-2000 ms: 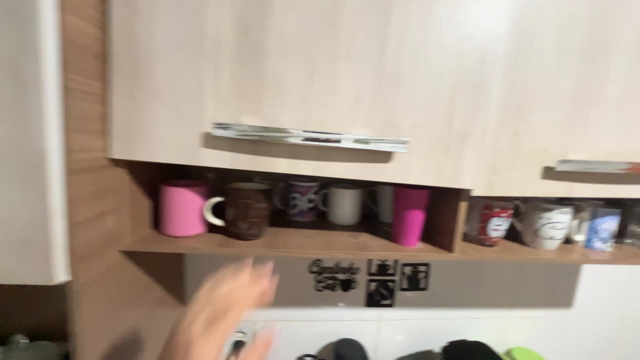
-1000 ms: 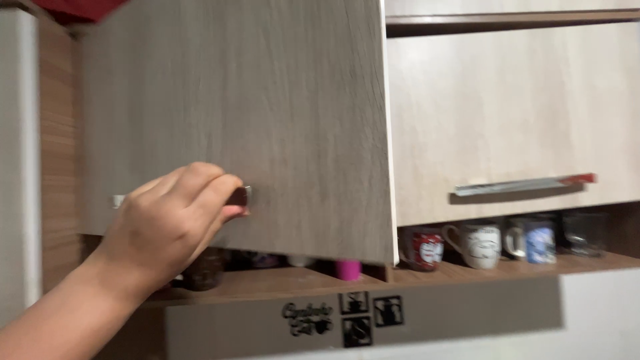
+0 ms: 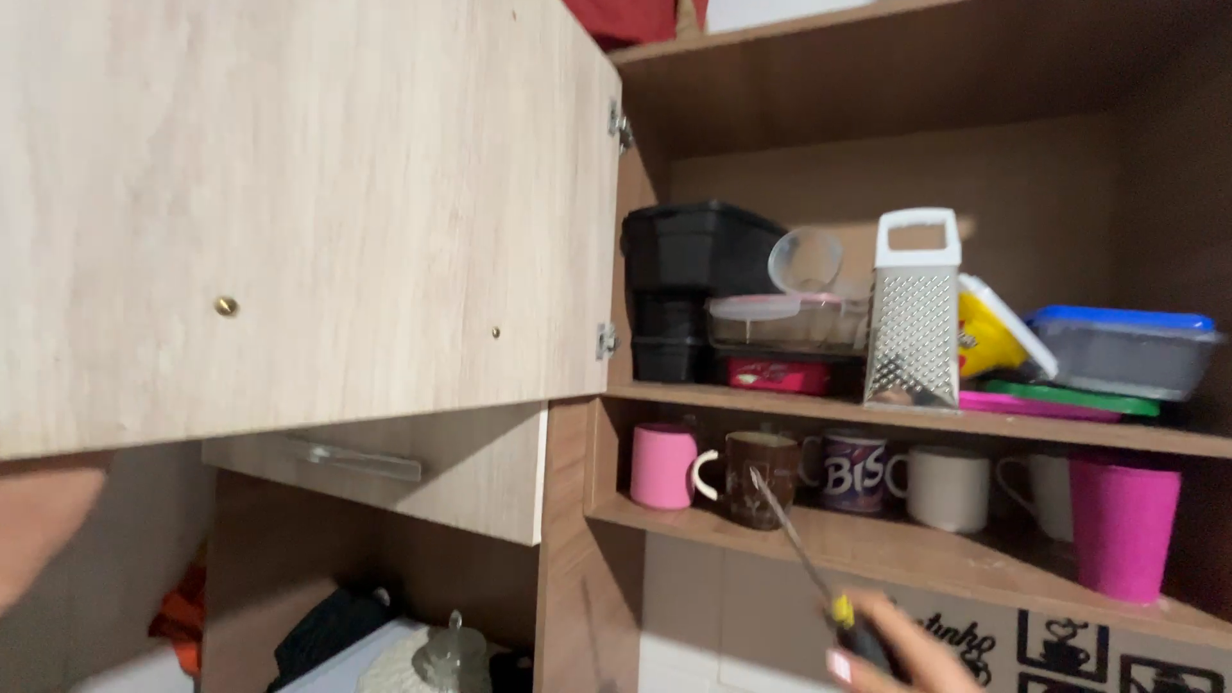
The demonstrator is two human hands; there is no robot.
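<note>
My right hand [image 3: 900,645] grips a screwdriver [image 3: 804,549] by its black and yellow handle, its shaft tilted up and left in front of the brown mug [image 3: 760,478]. At the far left only a blurred piece of my left arm [image 3: 43,525] shows below the cupboard door [image 3: 318,212]; the left hand itself is hidden. That door stands open, its inner face towards me, with a brass screw head [image 3: 226,306] and a smaller one [image 3: 496,332] on it. Two metal hinges [image 3: 606,341] join it to the cabinet.
Behind the door's edge, the cabinet shelf holds black containers [image 3: 703,250], a box grater [image 3: 914,308] and a blue-lidded container [image 3: 1121,351]. Below stand a pink mug [image 3: 664,467], other mugs and a magenta cup [image 3: 1124,525]. Another door with a handle [image 3: 356,460] hangs lower left.
The cupboard door, closed at first and partly swung out with a hand on its handle a second ago, is now wide open. The screwdriver has come into view in my right hand.
</note>
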